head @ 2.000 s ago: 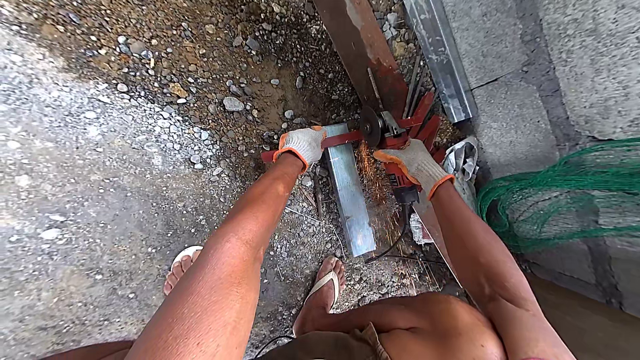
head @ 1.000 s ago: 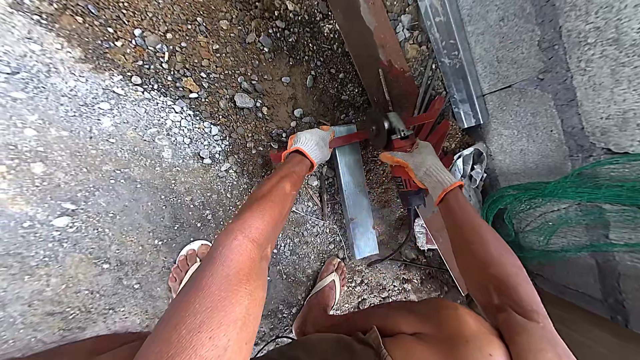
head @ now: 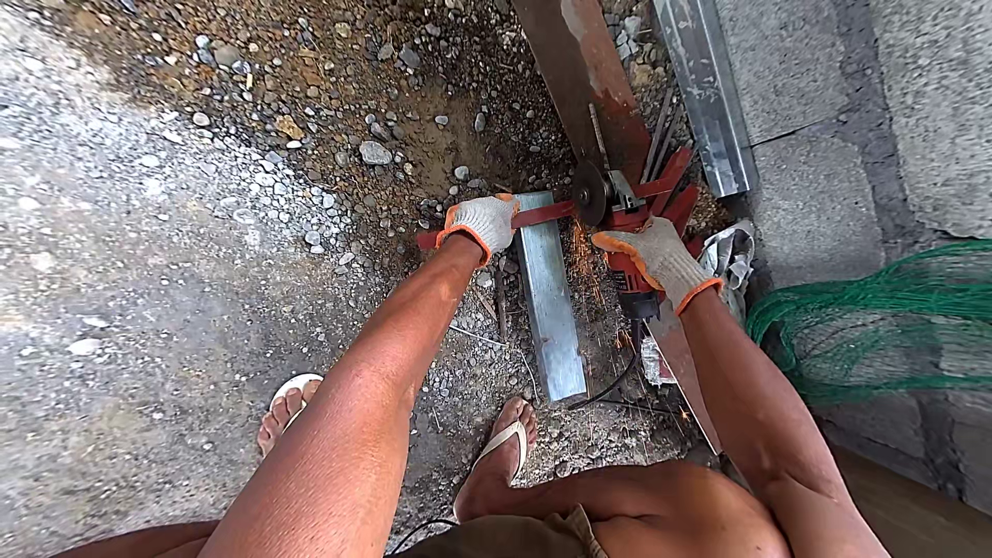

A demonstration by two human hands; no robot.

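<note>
My left hand (head: 482, 223), in a white knit glove with orange trim, is closed on a red-painted flat metal bar (head: 546, 214). The bar lies across a galvanized metal channel (head: 552, 310). My right hand (head: 659, 256), gloved alike, grips the body of a red angle grinder (head: 626, 273). The grinder's dark cutting disc (head: 591, 193) is at the bar, right of the channel. Orange sparks (head: 587, 260) spray down from there toward my feet. Some fingers of both hands are hidden.
A wide rusty-red metal plate (head: 593, 85) and another galvanized channel (head: 709, 101) lie beyond the grinder. Concrete blocks (head: 814, 201) and green netting (head: 876, 318) are on the right. A black power cord (head: 620, 377) trails below the grinder. Red metal pieces (head: 682, 209) lie close behind it.
Sparks show two seconds ago and now, but hardly at all one second ago. Both hands keep their holds on the bar and the grinder.
</note>
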